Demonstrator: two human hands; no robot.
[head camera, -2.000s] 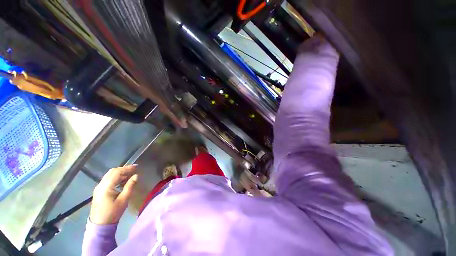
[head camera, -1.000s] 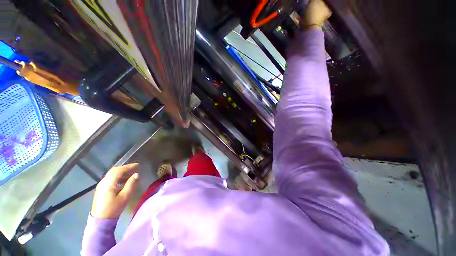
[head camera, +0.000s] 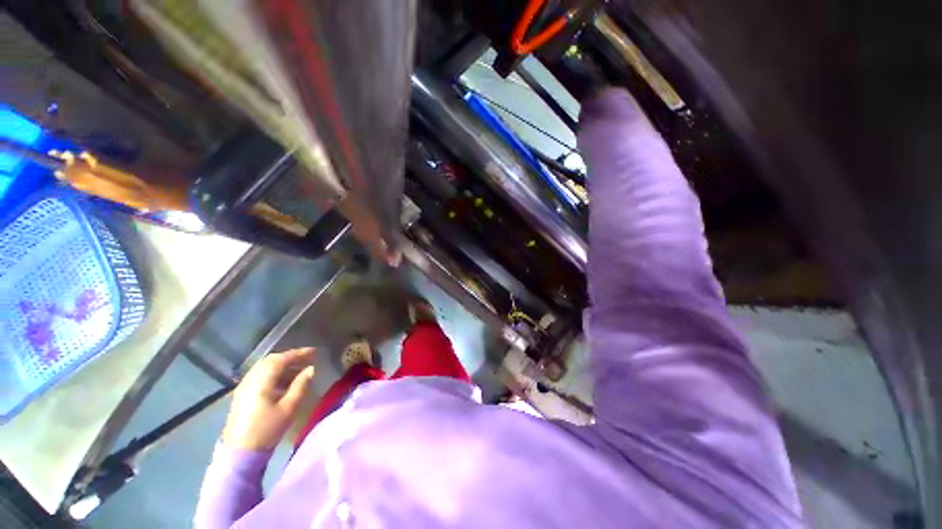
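My right arm, in a light purple sleeve, reaches up into the dark mould area of the machine, beside a shiny steel tie bar (head camera: 506, 170). My right hand is hidden in the dark there, and whether it holds anything cannot be told. My left hand (head camera: 271, 398) hangs low at the left, bare, with its fingers apart and nothing in it. The machine safety door (head camera: 362, 124) stands blurred between the mould area and the table side. An orange hose (head camera: 537, 29) curves above my right sleeve.
A perforated blue basket (head camera: 129, 284) with purple moulded pieces (head camera: 62, 320) stands on a pale table (head camera: 191, 271) at the left. Orange-handled side cutters (head camera: 119, 184) lie beside the black handle (head camera: 243, 186). A dark machine edge curves down the right. My feet are on grey floor.
My right hand was visible at the top a second ago and is now hidden, with the sleeve end lower and further left. My left hand has shifted slightly right in view and stays empty.
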